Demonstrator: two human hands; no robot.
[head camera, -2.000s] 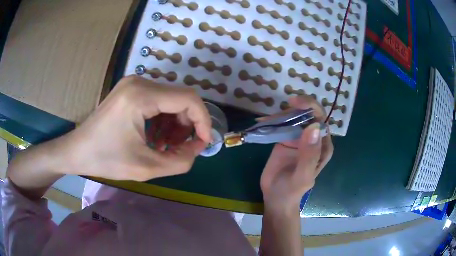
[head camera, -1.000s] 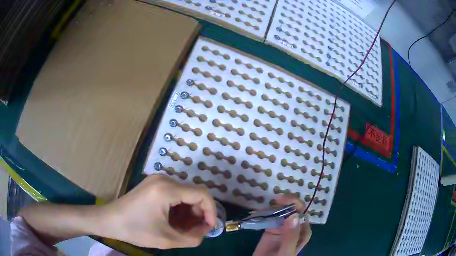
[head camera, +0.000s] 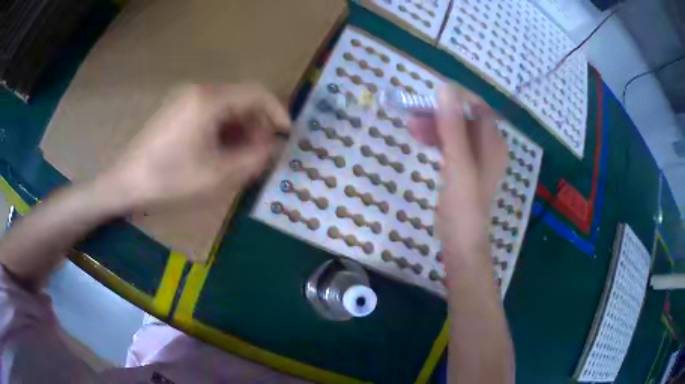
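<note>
The white slotted tray (head camera: 368, 176) lies in front of me, with several silvery round components (head camera: 286, 185) along its left column. My right hand (head camera: 469, 135) is over the tray, blurred, shut on the wired hand tool (head camera: 405, 99), whose brass tip points left. My left hand (head camera: 203, 142) is above the brown cardboard and the tray's left edge, thumb and fingertips together. Blur hides whether something small is pinched there. The dispenser bottle (head camera: 342, 291) with its white top stands below the tray.
A large brown cardboard sheet (head camera: 180, 45) lies to the left. Other white trays lie at the back (head camera: 518, 67) and far right (head camera: 617, 307). A dark stack (head camera: 45, 45) is at the upper left. A red label (head camera: 574, 201) and blue, red and yellow tape mark the green mat.
Both hands have moved up from beside the bottle, my right hand with the tool now over the tray's upper part. The bottle is uncovered. The view has shifted.
</note>
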